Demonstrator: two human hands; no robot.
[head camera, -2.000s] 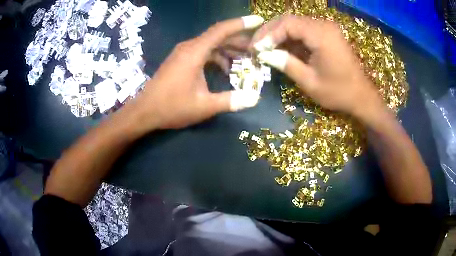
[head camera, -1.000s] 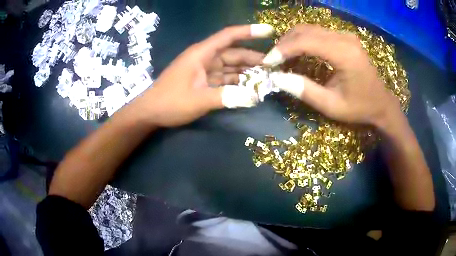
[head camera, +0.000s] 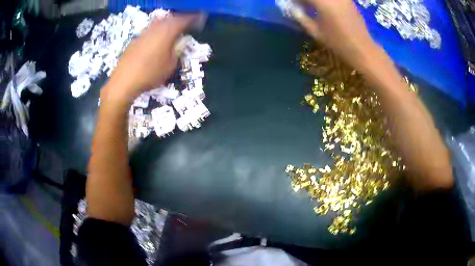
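My left hand (head camera: 146, 60) is over the pile of white plastic housings (head camera: 164, 120), palm down, with thumb and forefinger apart and nothing seen between them; its other fingers are hidden. My right hand (head camera: 338, 26) is blurred and cut off by the top edge, at the near rim of the blue sheet. Something white shows at its fingertips; I cannot tell a housing from the pale finger covers. The heap of small brass contact pieces (head camera: 344, 182) lies on the dark green worktop (head camera: 245, 130), partly under my right forearm.
The blue sheet (head camera: 437, 62) lies beyond the worktop, with a group of white parts (head camera: 403, 18) on it. A limp white glove (head camera: 22, 93) is at the left edge. A container of silvery-white pieces (head camera: 148, 223) is at lower left. Clear plastic (head camera: 463, 150) is at the right edge.
My hands have parted from around the white housing at the centre. The left moved onto the housing pile, the right up to the blue sheet. The view has shifted, showing the glove and more blue sheet.
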